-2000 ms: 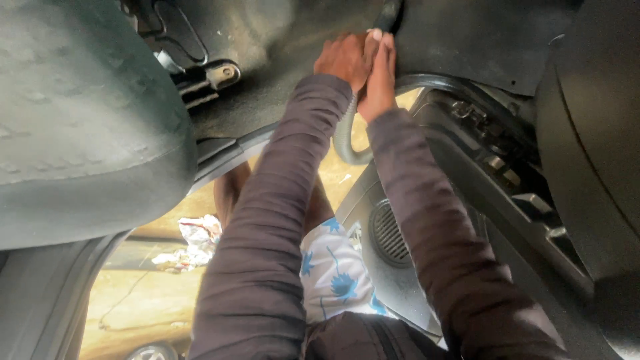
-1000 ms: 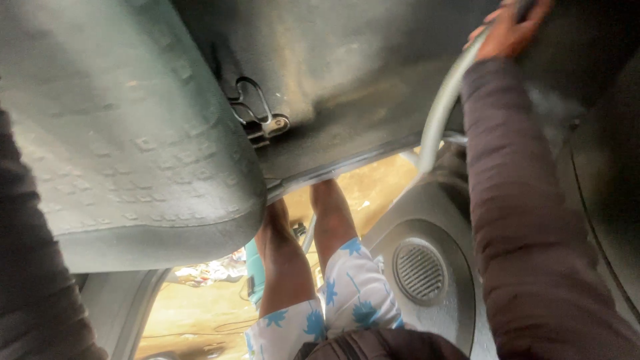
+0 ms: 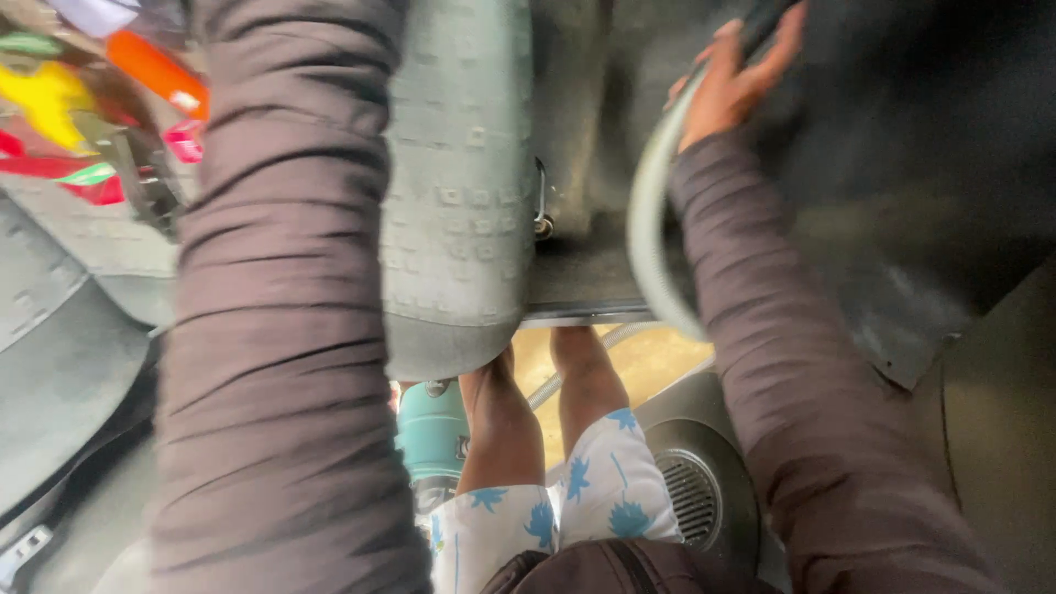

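My right hand [image 3: 730, 82] is wrapped around the dark end of a grey flexible vacuum hose [image 3: 652, 223], at the upper right over the dark car floor [image 3: 602, 107]. From the hand the hose curves down past the door sill. My left arm reaches up over the grey patterned car seat [image 3: 462, 165], and its hand is beyond the top edge of the view. The far end of the dark hose part is hidden in shadow or out of view.
A speaker grille [image 3: 691, 495] in the open door is at the lower right. A teal canister [image 3: 433, 429] stands outside, left of my legs. Colourful items [image 3: 91, 124] lie at the upper left. A metal seat bracket [image 3: 543, 223] sticks out beside the seat.
Both hands were together on the dark hose part two seconds ago; they have since come apart. The right keeps the hose, and the left arm has swung up across the seat. The view has shifted left.
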